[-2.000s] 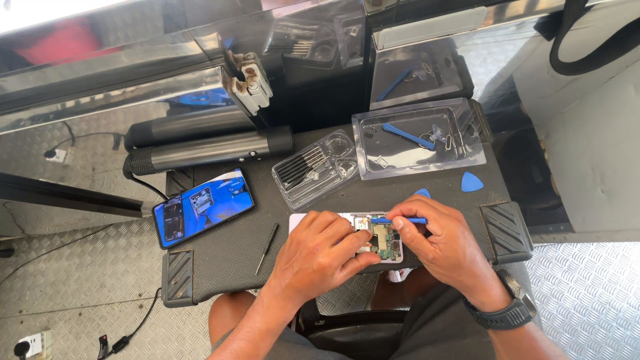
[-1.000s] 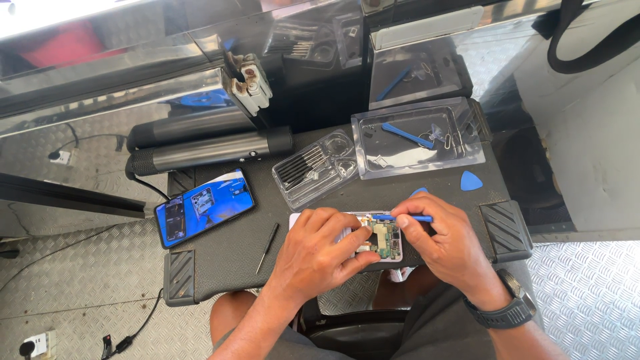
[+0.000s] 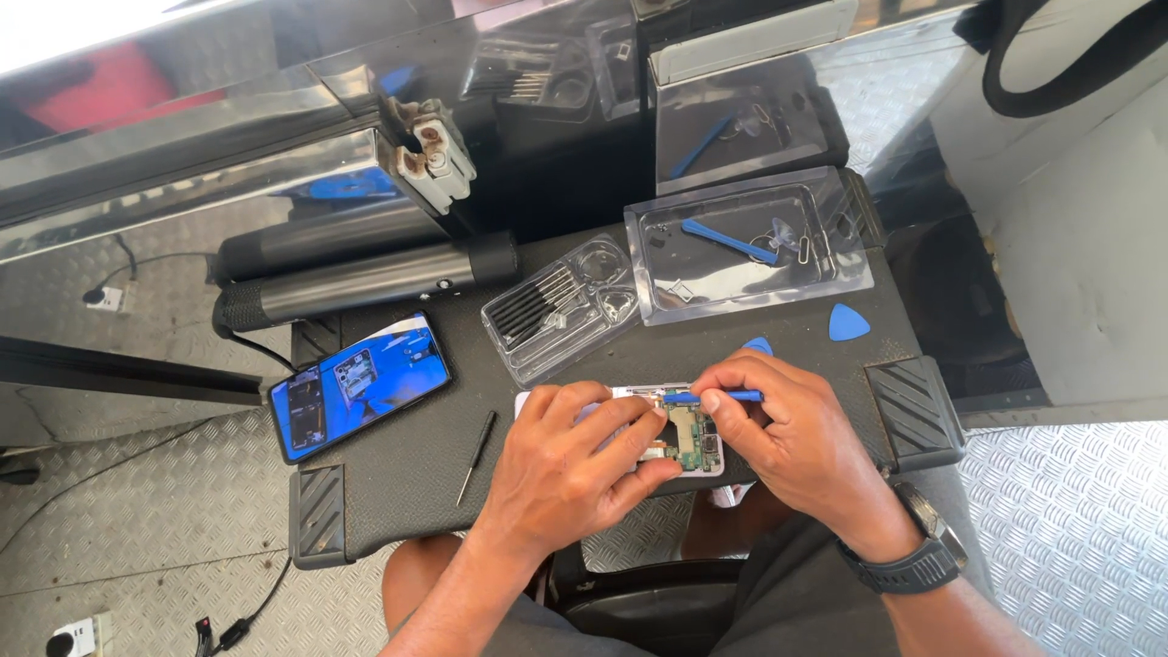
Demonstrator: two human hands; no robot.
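Note:
An opened smartphone (image 3: 684, 436) with its green circuit board bared lies near the front edge of the black table. My left hand (image 3: 579, 456) rests over its left part, fingertips on the phone beside the board. Between the thumb and fingers of my right hand (image 3: 776, 424) is a blue plastic pry tool (image 3: 680, 398), its end at the upper part of the board. A blue pick (image 3: 758, 345) shows partly behind my right hand. A small black screwdriver (image 3: 477, 458) lies left of my left hand.
A lit smartphone (image 3: 360, 387) lies at the table's left, below a metal cylinder (image 3: 365, 285). A clear tray (image 3: 511, 365) of screwdrivers and a larger clear tray (image 3: 650, 306) with a blue pry bar (image 3: 728, 241) stand behind. Another blue pick (image 3: 849, 323) lies at the right.
My right hand and the blue pry tool have shifted slightly about the upper edge of the board. My left hand stays on the phone.

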